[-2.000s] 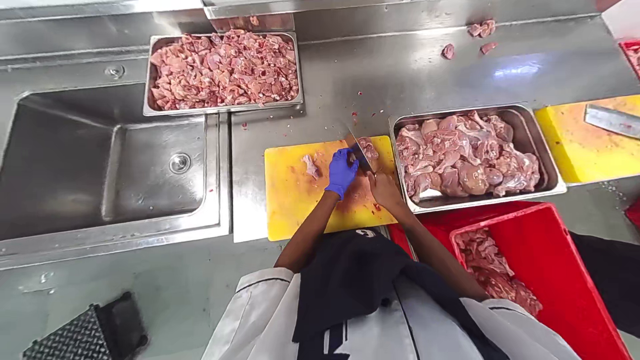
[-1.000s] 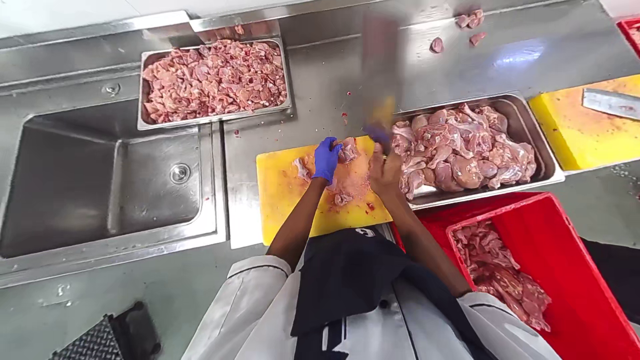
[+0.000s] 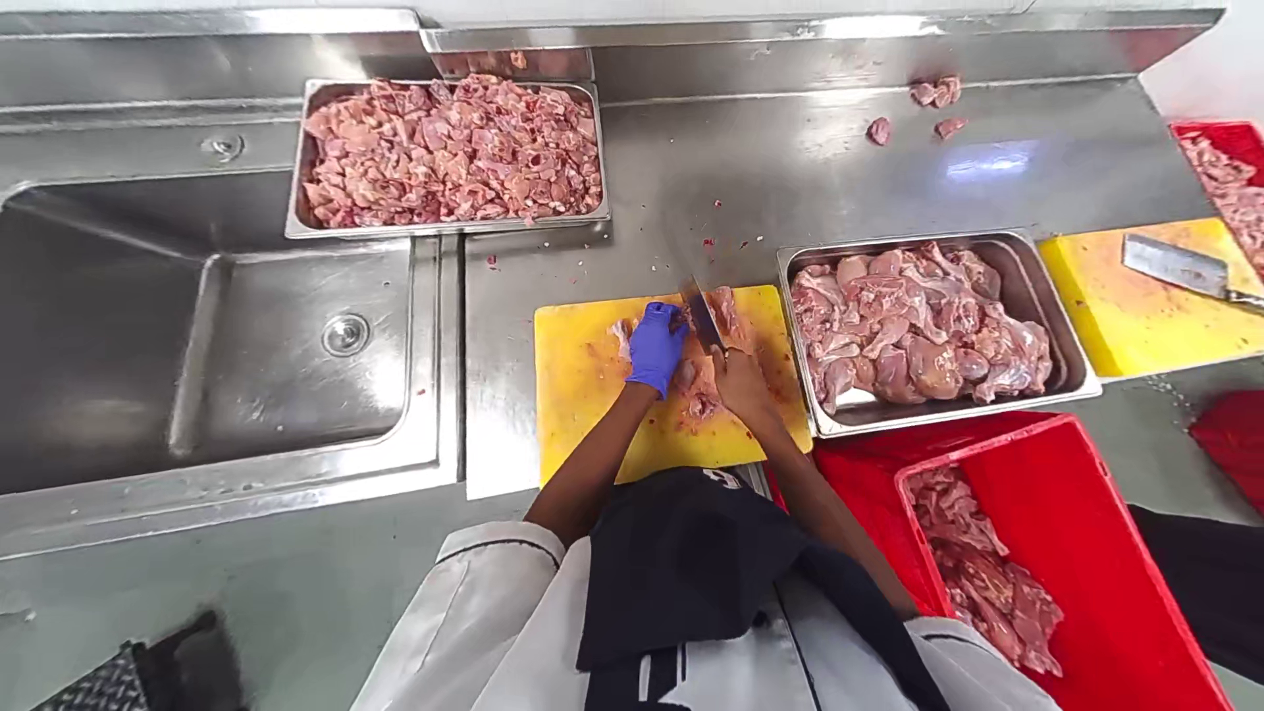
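My left hand (image 3: 657, 348), in a blue glove, rests on the yellow cutting board (image 3: 573, 425) with bent fingers against raw meat; how firmly it grips is hidden. Bare, my right hand (image 3: 743, 383) is closed round the handle of a cleaver (image 3: 704, 321), whose blurred blade stands just right of the glove. Pieces of raw chicken (image 3: 703, 400) lie on the board below the blade and to both sides. Right of the board, a steel pan (image 3: 1071, 370) holds large raw chicken pieces (image 3: 933, 365). Another steel pan (image 3: 449, 229), at the upper left, is heaped with small cut pieces (image 3: 454, 148).
A steel sink (image 3: 296, 365) lies left. At the right, a second cleaver (image 3: 1175, 265) rests on another yellow board (image 3: 1106, 336). Below the right pan stands a red crate (image 3: 1106, 553) with meat in it. Several meat scraps (image 3: 935, 92) lie at the counter's back.
The cleaver, a raised blur beside the right pan one second ago, is now down at the board by my left hand. My right hand has moved slightly left relative to that pan.
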